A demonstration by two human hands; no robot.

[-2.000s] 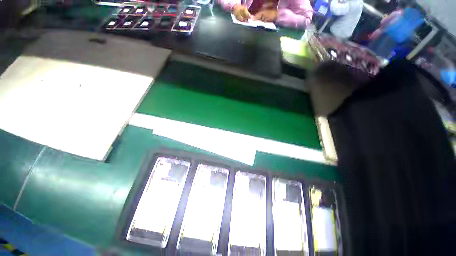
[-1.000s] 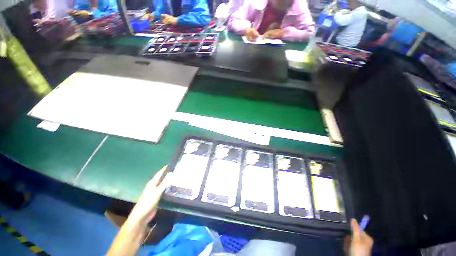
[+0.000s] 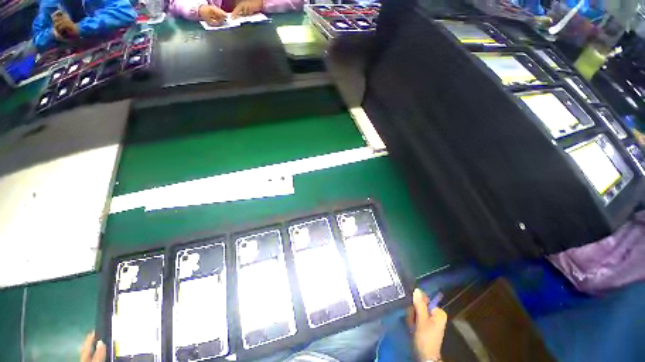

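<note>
A black foam tray (image 3: 231,238) holds a row of several phone housings (image 3: 265,297) with black camera ends at the top and bright white centres. It lies tilted, its right end higher in the picture. My left hand (image 3: 93,349) is at the tray's lower left edge, mostly cut off by the picture's edge. My right hand (image 3: 427,327) holds the tray's lower right corner, with a slim blue-purple tool (image 3: 436,300) between its fingers.
A tall black stack of foam trays (image 3: 481,141) stands at the right, phones on top. A narrow white strip (image 3: 219,195) lies behind the tray beside the green recess (image 3: 240,145). A white board (image 3: 53,205) is at left. People's hands work across the bench. A pink sleeve (image 3: 605,258) is at right.
The view has swung right. The tray has turned, its right end now higher. My right hand has come to the tray's corner; my left hand has moved toward the picture's lower left edge.
</note>
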